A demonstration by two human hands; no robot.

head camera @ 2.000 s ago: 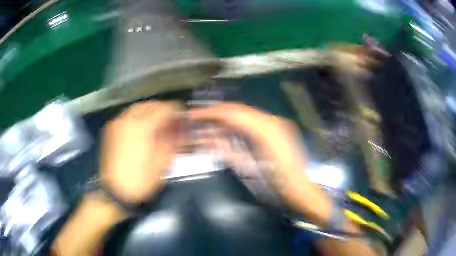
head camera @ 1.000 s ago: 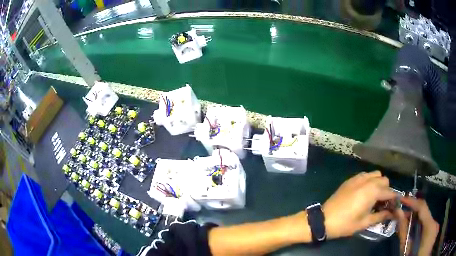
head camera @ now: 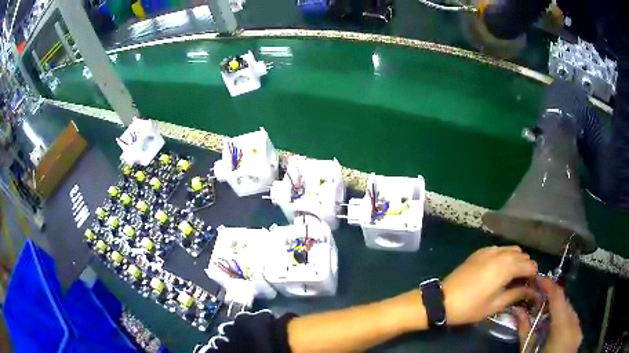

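My left hand (head camera: pixel 486 286), with a dark wrist band, is at the lower right, its fingers closed around a white plug housing (head camera: pixel 505 327) with a dark board on top, partly hidden. My right hand (head camera: pixel 555 318) is bent over the same work at the frame's lower edge, its fingertips close to my left fingers. A thin shiny rod or cable (head camera: pixel 533 332) runs past the right hand; what this hand grips is unclear. The contact point is hidden by fingers.
White housings with coloured wires (head camera: pixel 392 214) stand left of my hands. Yellow-topped boards (head camera: pixel 147 243) lie on a dark mat. A grey extractor hood (head camera: pixel 545 200) hangs just above my hands. A green conveyor (head camera: pixel 331 103) carries one housing (head camera: pixel 241 77).
After a blurred view over both hands, the view shows the bench at left. Since one second ago, the housing on the conveyor has moved left and both hands have shifted slightly down and left.
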